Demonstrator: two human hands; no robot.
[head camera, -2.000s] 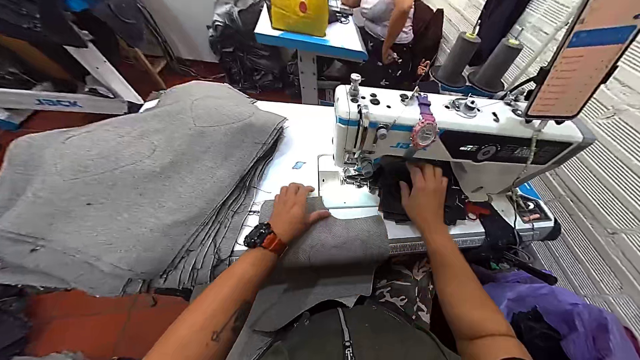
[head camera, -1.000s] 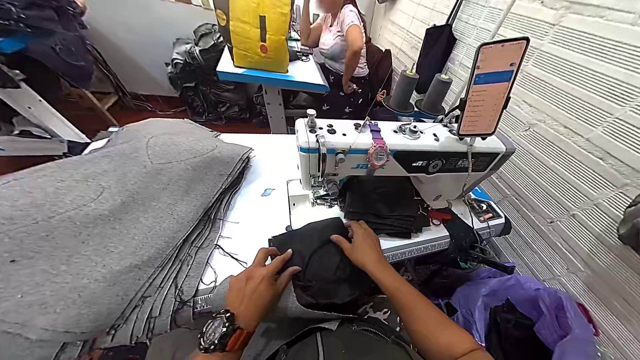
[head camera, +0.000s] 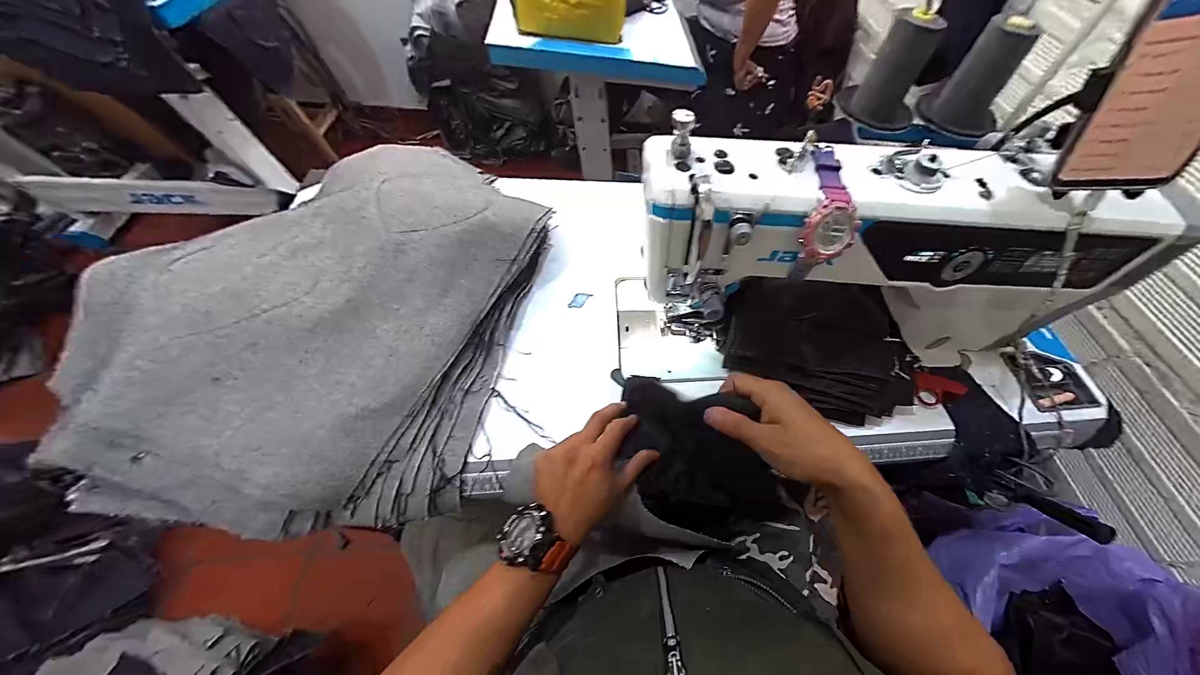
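Observation:
A piece of black fabric (head camera: 698, 459) is held between my two hands at the front edge of the sewing table. My left hand (head camera: 586, 469) grips its left side, and my right hand (head camera: 783, 431) pinches its upper right part. Behind the fabric stands a white Jack sewing machine (head camera: 778, 220), its presser foot (head camera: 689, 323) with nothing under it that I can see. A stack of black fabric pieces (head camera: 811, 347) lies below the machine arm, just beyond my right hand. Grey fabric (head camera: 469, 553) hangs over my lap, partly hidden by the black piece.
A thick stack of grey fabric pieces (head camera: 309, 328) covers the table's left side. Small red scissors (head camera: 937, 387) lie right of the black stack. A wristwatch (head camera: 830, 230) hangs on the machine; a phone (head camera: 1130, 103) stands at upper right. Another person (head camera: 750, 56) is behind a second table (head camera: 600, 56).
Two seconds ago my left hand lay on grey fabric and my right hand on the black stack. A black piece has since come to the front edge, held in both hands.

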